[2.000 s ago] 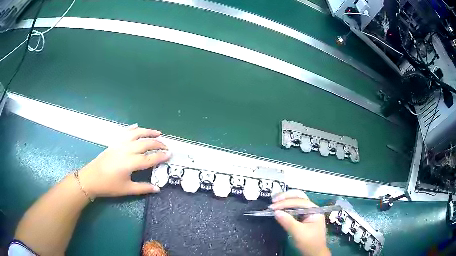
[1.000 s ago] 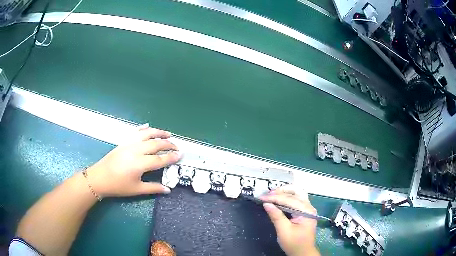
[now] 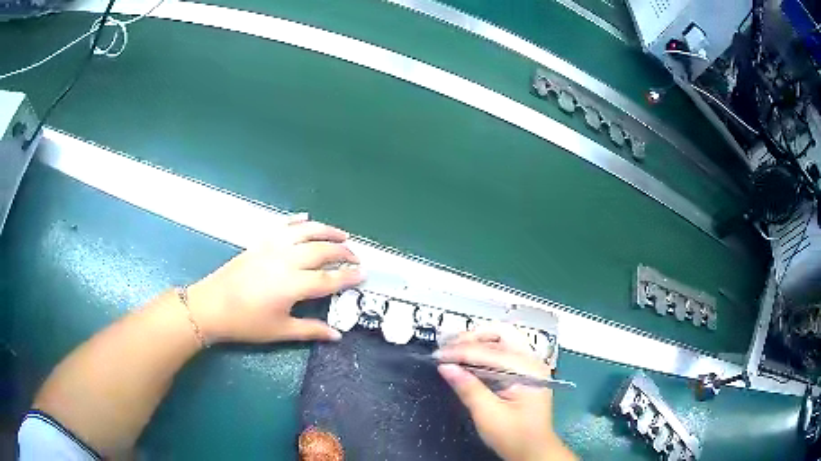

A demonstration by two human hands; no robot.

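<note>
A grey metal carrier fixture (image 3: 399,322) with a row of rounded silver-white stations lies along the belt's near rail, at the top edge of a black mat (image 3: 387,396). My bare left hand (image 3: 270,284) grips the fixture's left end, thumb below and fingers above. My bare right hand (image 3: 504,387) holds tweezers (image 3: 513,374) like a pen. Their tip points left, just below the fixture's middle stations; whether it touches anything cannot be told. My right fingers cover part of the fixture's right half. A small heap of copper-coloured parts (image 3: 320,445) lies at the mat's lower left.
Another fixture (image 3: 655,421) lies tilted on the worktop at right. Two more lie on the green belt, one near the right end (image 3: 675,297) and one beyond the middle rail (image 3: 590,112). A clamp (image 3: 717,385) stands by the near rail. A white box (image 3: 11,149) is at left.
The view has shifted. The near-lane belt fixture has moved right and the far-lane one left. My right hand and tweezers have moved left along the fixture. My left hand keeps its hold.
</note>
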